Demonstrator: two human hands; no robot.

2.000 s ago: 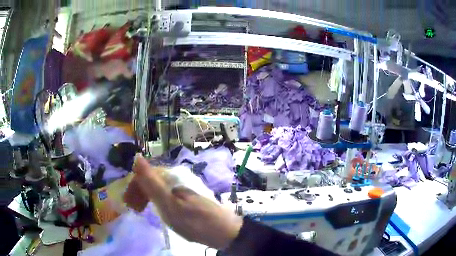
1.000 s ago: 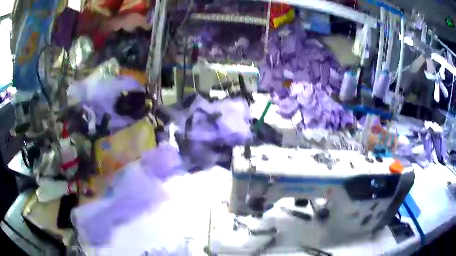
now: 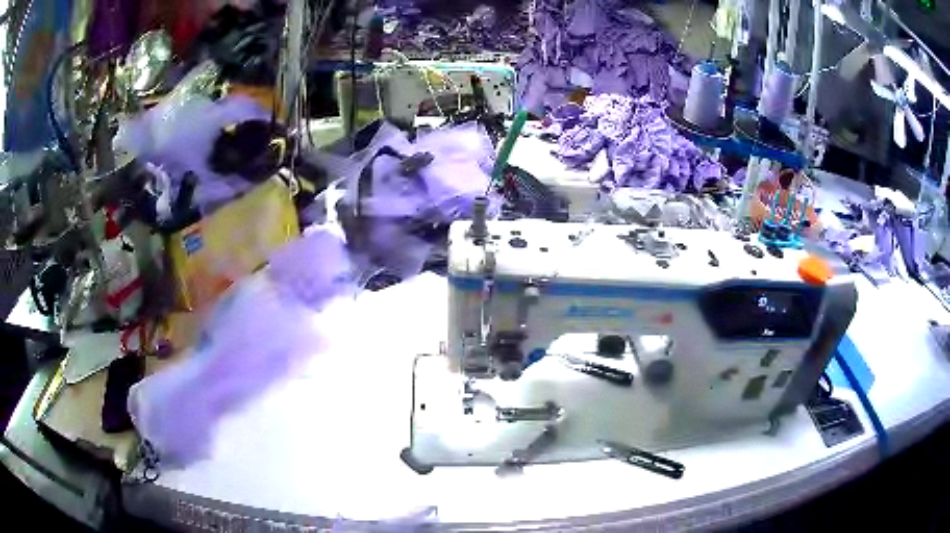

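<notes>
No hand is in the picture. The white sewing machine (image 3: 583, 302) with a blue stripe stands in front of me. Its needle area (image 3: 477, 390) has no fabric under it that I can see. A dark slim tool (image 3: 596, 369) lies on the machine bed, and dark thread snips (image 3: 644, 458) lie at its front edge. A length of lilac tulle (image 3: 245, 349) lies across the table's left side, partly blurred. A pale lilac scrap (image 3: 385, 521) shows at the bottom edge. More tulle with dark straps (image 3: 417, 182) is bunched behind the machine's left end.
A yellow box (image 3: 238, 242) stands at the left beside tulle. A green stick (image 3: 509, 144) rises behind the machine head. Purple cut pieces (image 3: 635, 141) are heaped behind, with thread cones (image 3: 705, 96) at the right. Blue pegs (image 3: 781, 217) stand behind the machine. The white table (image 3: 323, 442) has a curved front edge.
The hand and dark sleeve seen two seconds ago are gone from the picture. The view has tilted down, showing the needle area, snips and table front. A lilac scrap now shows at the bottom edge.
</notes>
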